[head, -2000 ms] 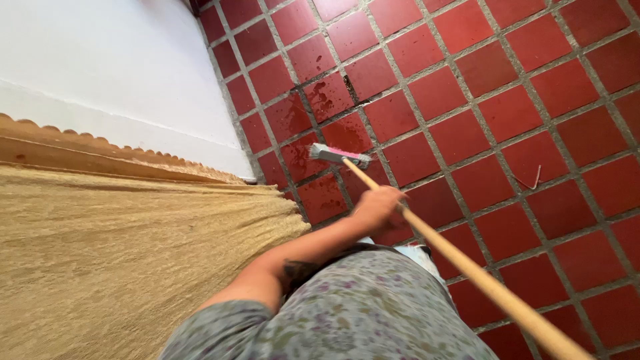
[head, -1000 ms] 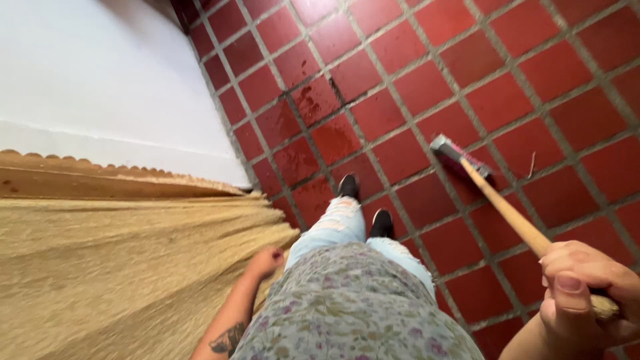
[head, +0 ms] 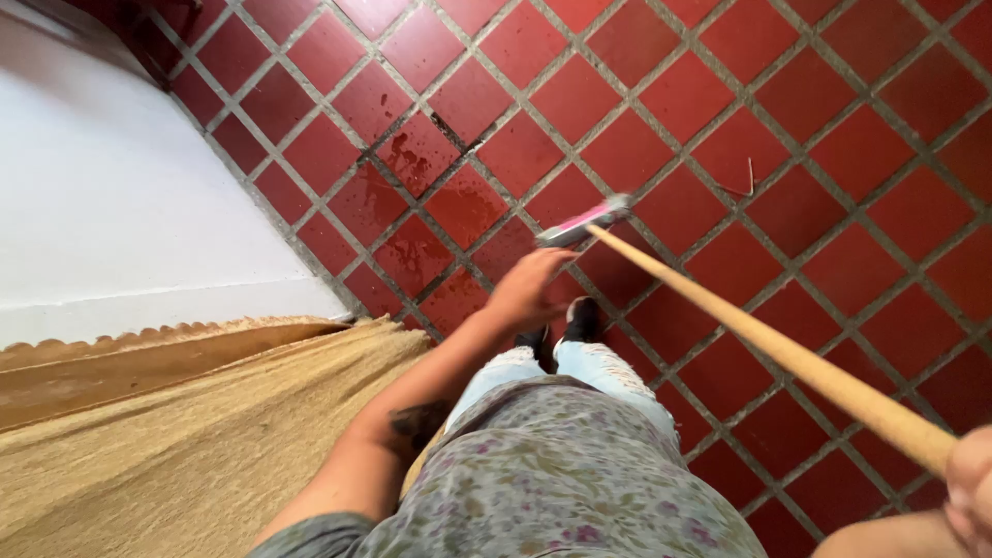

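Observation:
A long wooden handle (head: 759, 333) runs from the lower right to a broom head (head: 585, 222) with a pink and grey top, low over the red tiles. My right hand (head: 970, 484), partly cut off by the right edge, grips the handle's near end. My left hand (head: 531, 291) is off the handle, reaching out just below the broom head, its fingers slightly blurred and apart. Nothing shows in it. Wet patches (head: 461, 205) lie on the tiles left of the broom head.
A tan cloth (head: 194, 434) hangs at the lower left under a scalloped wooden edge (head: 155, 360). A white wall (head: 132, 194) bounds the floor on the left. A thin bent piece (head: 749, 178) lies on the tiles. My shoes (head: 581, 318) stand below the broom head.
Two seconds ago a hand was on the handle near its middle. Since one second ago, my left hand has moved from beside the cloth toward the broom head, which has moved left over the tiles.

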